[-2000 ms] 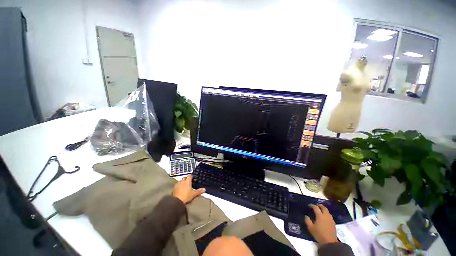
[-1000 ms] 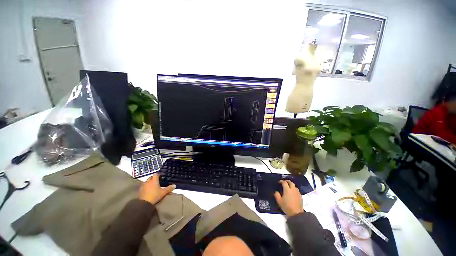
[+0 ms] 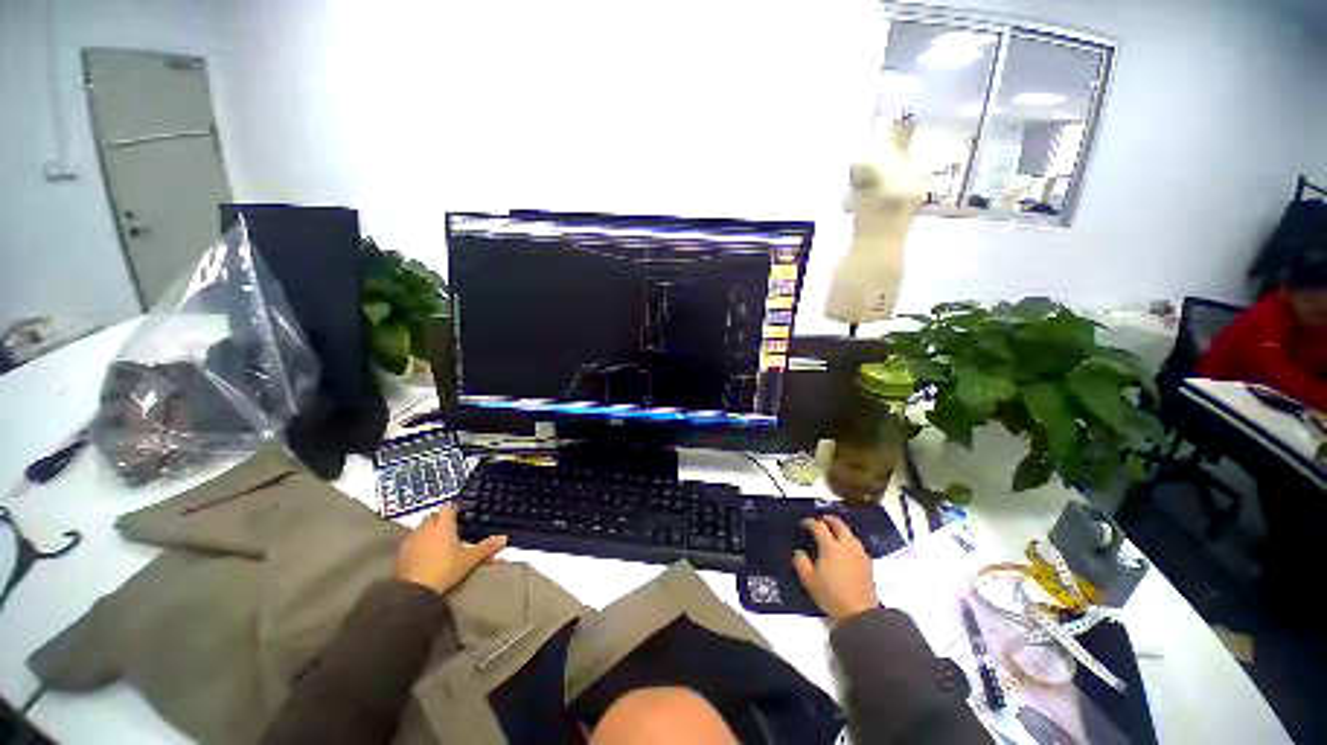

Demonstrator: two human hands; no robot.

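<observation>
The monitor point(image 3: 619, 320) shows thin pale outlines on a black screen, with an icon column at its right. My left hand point(image 3: 441, 553) rests at the left end of the black keyboard point(image 3: 604, 512), over the khaki trousers, fingers slightly spread and holding nothing visible. My right hand point(image 3: 834, 565) lies on the dark mouse pad point(image 3: 768, 553); the mouse is mostly hidden under it. The khaki trousers point(image 3: 218, 582) spread over the desk's left side and towards my lap. Their black lining point(image 3: 670, 672) shows at the bottom centre.
A calculator point(image 3: 421, 473) stands left of the keyboard. A clear plastic bag point(image 3: 197, 379) and black hanger point(image 3: 29, 550) are at left. An amber bottle point(image 3: 869, 437), plants point(image 3: 1019, 379), tape measure point(image 3: 1062, 590) and pen point(image 3: 984, 662) are at right. A person in red point(image 3: 1266, 349) sits far right.
The view has swung to the right, bringing the person in red into the picture. The outlines on the screen have changed. Both hands remain at the keyboard and mouse pad.
</observation>
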